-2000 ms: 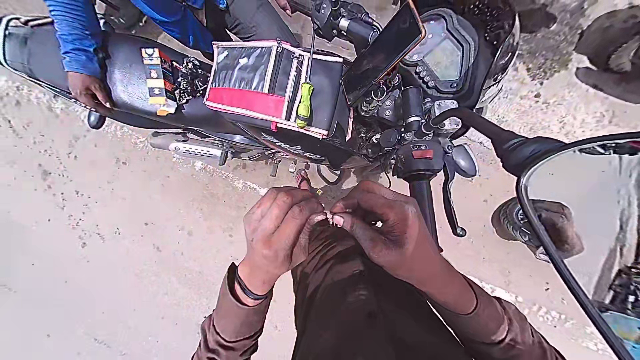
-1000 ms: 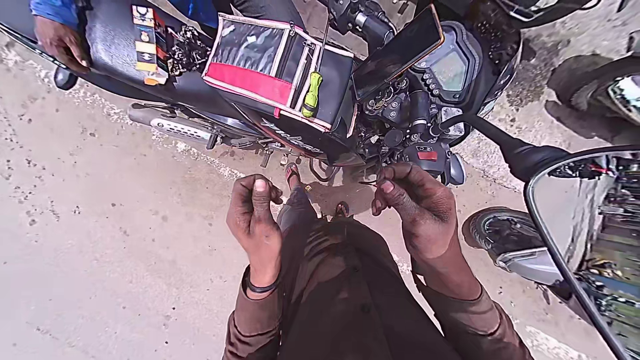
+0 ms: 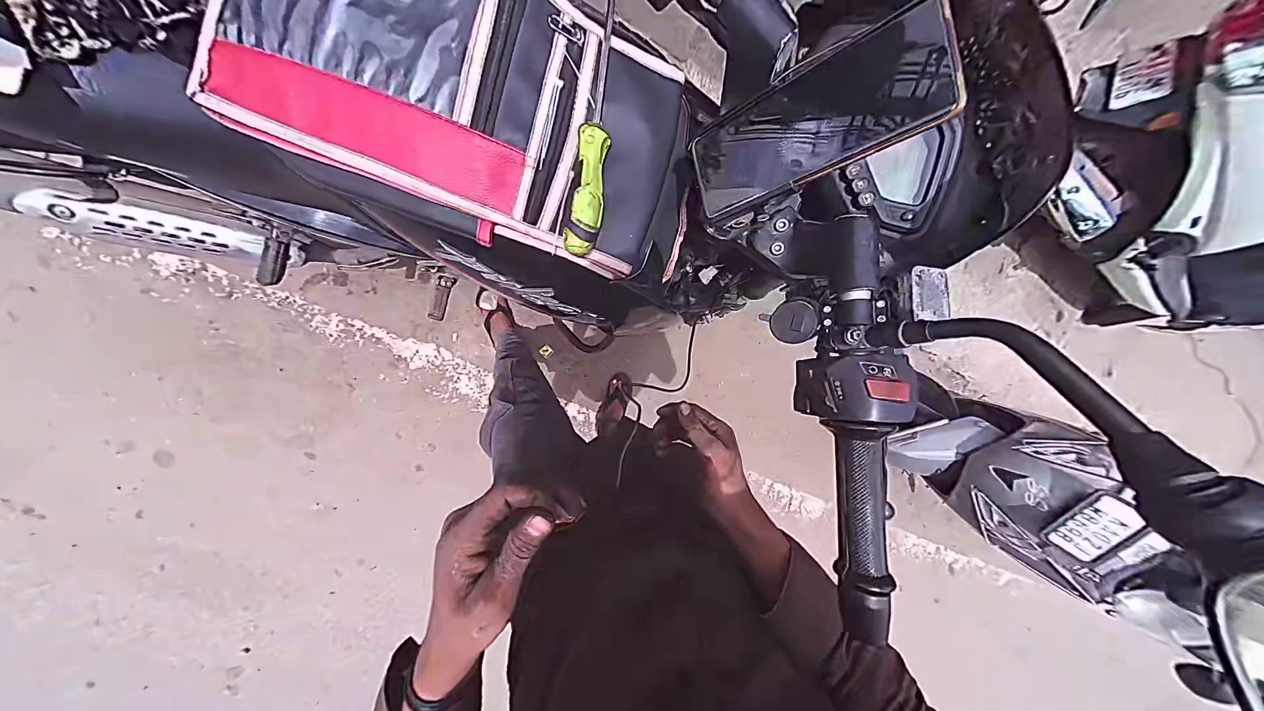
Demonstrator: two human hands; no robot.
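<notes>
My left hand (image 3: 489,563) is low in the view, its fingers curled and the thumb against them; whether it holds something small cannot be seen. Farther right, my right hand (image 3: 703,446) has its fingers bent close together beside a thin dark wire (image 3: 688,360), which hangs in a loop from the motorcycle; whether the fingers grip it is unclear. Above both hands, a screwdriver with a yellow-green handle (image 3: 589,188) lies on the black and red tank bag (image 3: 375,128). A dark-screened device (image 3: 829,109) sits over the handlebar, by the instrument display (image 3: 904,178).
The handlebar grip (image 3: 864,504) stands right of my right hand, with a mirror stem (image 3: 1027,360) reaching to the right. Parked two-wheelers (image 3: 1057,494) are at the right. A footrest (image 3: 441,296) juts out below the motorcycle's side. My sandalled feet are on the pavement.
Two seconds ago my hands met at the fingertips; now they are apart. My right hand is now beside the hanging wire. The view has moved closer to the motorcycle.
</notes>
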